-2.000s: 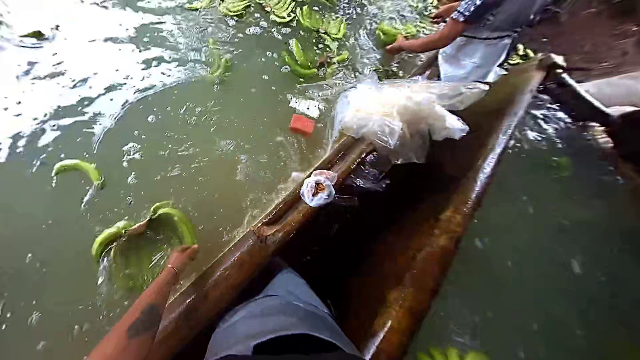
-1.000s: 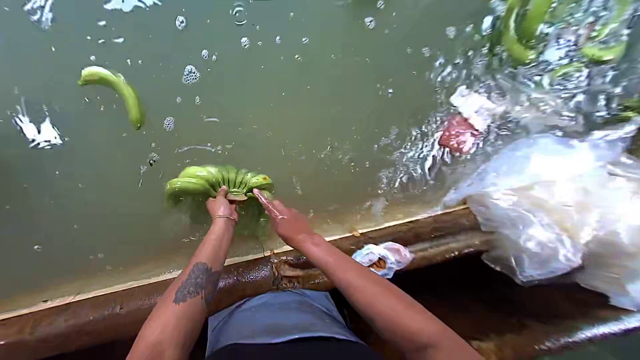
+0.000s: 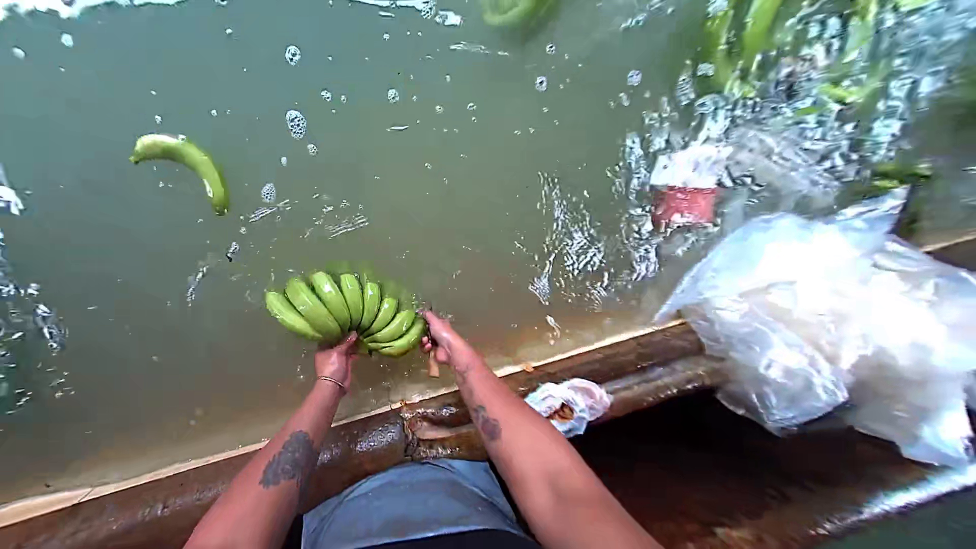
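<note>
A hand of green bananas (image 3: 347,309) rests at the surface of murky water, its fruit fanned out away from me. My left hand (image 3: 338,358) grips it at the crown, on the near side. Beside the rightmost fruit, my right hand (image 3: 442,339) is closed around a small tool (image 3: 433,364) whose brownish end sticks out below the fist; its working part is hidden. A single green banana (image 3: 187,164) floats farther off to the left.
Along the tank's wet edge (image 3: 358,436) in front of me lies a crumpled plastic bag (image 3: 568,404). Clear plastic sheeting (image 3: 823,320) is heaped over the edge at right. A red block (image 3: 686,206) and more green bananas (image 3: 755,34) are in the water beyond.
My left hand now holds the bananas with their fruit fanned upward, and my right hand has shifted off them to their right side. Two seconds ago only my left hand showed at them.
</note>
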